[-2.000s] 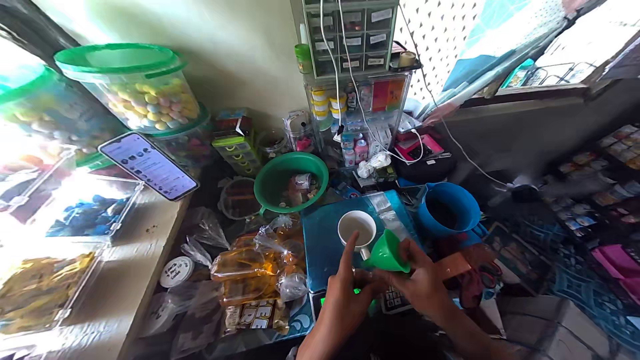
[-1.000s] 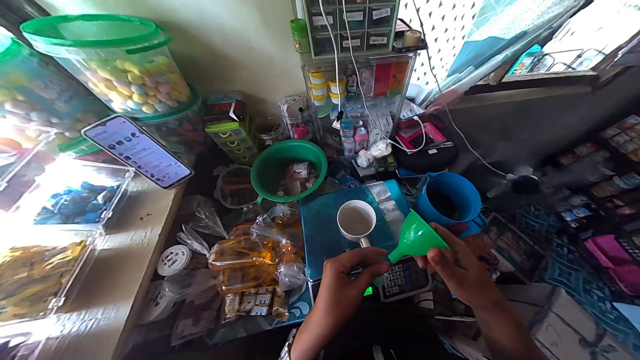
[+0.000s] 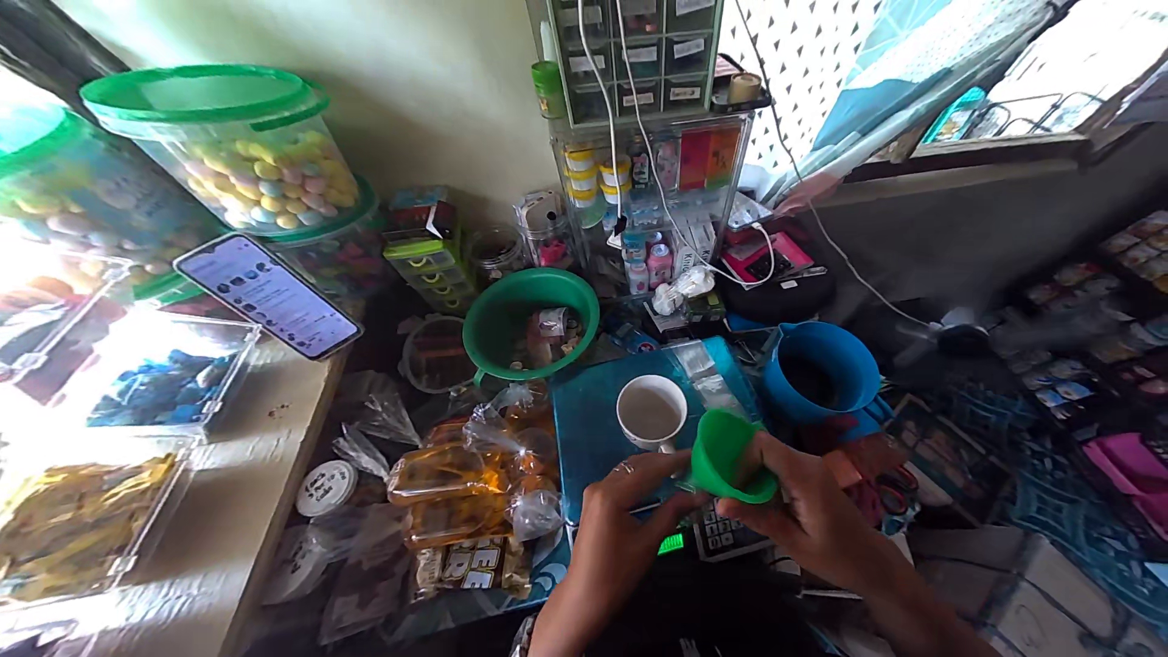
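A green plastic funnel (image 3: 727,456) is tilted between my hands, its wide mouth toward my right side. My right hand (image 3: 803,497) grips the funnel's rim and wall. The fingers of my left hand (image 3: 630,511) close near the spout end, around a bit of clear plastic that is hard to make out. Just beyond them a white mug (image 3: 651,412) stands on the blue platform of a digital scale (image 3: 584,438), which has a lit green display. Clear plastic packets (image 3: 707,374) lie on the platform to the right of the mug.
Left of the scale are bags of orange liquid (image 3: 447,474). A green basin (image 3: 531,324) stands behind, a blue pitcher (image 3: 821,370) at right. A calculator (image 3: 730,534) lies under my right hand. A phone (image 3: 269,294) leans by candy tubs (image 3: 265,173) at left.
The funnel has turned from spout toward my left hand with its mouth up right to a more steeply tilted pose, and both hands have drawn closer together around it.
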